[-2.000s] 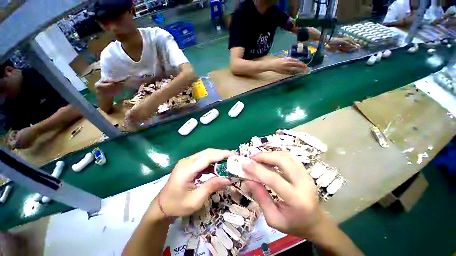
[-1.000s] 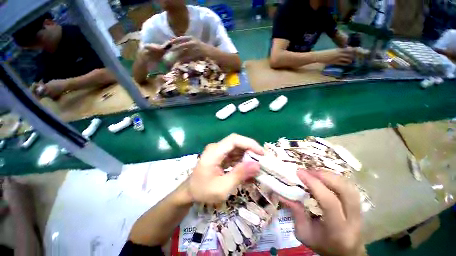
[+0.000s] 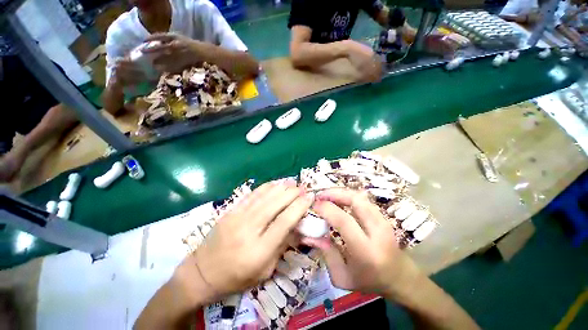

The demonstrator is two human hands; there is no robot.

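A glossy white housing (image 3: 313, 225) is between my two hands, above the pile. Its far end and any opening are hidden by my fingers. My left hand (image 3: 248, 235) covers its left part with fingers bent over it. My right hand (image 3: 361, 242) grips its right end between thumb and fingers. Cream-beige inner parts (image 3: 406, 216) lie heaped behind, beside and below my hands, some with dark squares. A red and white printed carton sheet (image 3: 335, 309) lies under the near part of the pile.
A green conveyor belt (image 3: 219, 155) runs beyond the pile with white units (image 3: 288, 118) on it and one open unit showing blue (image 3: 133, 167). Grey metal uprights (image 3: 64, 84) stand at left. Brown paper (image 3: 451, 187) lies at right, a white sheet (image 3: 84, 283) at left. Workers sit opposite.
The housing, earlier shown lengthwise with a dark seam, is now turned and mostly covered by my fingers. My left hand has closed over it. The view has shifted.
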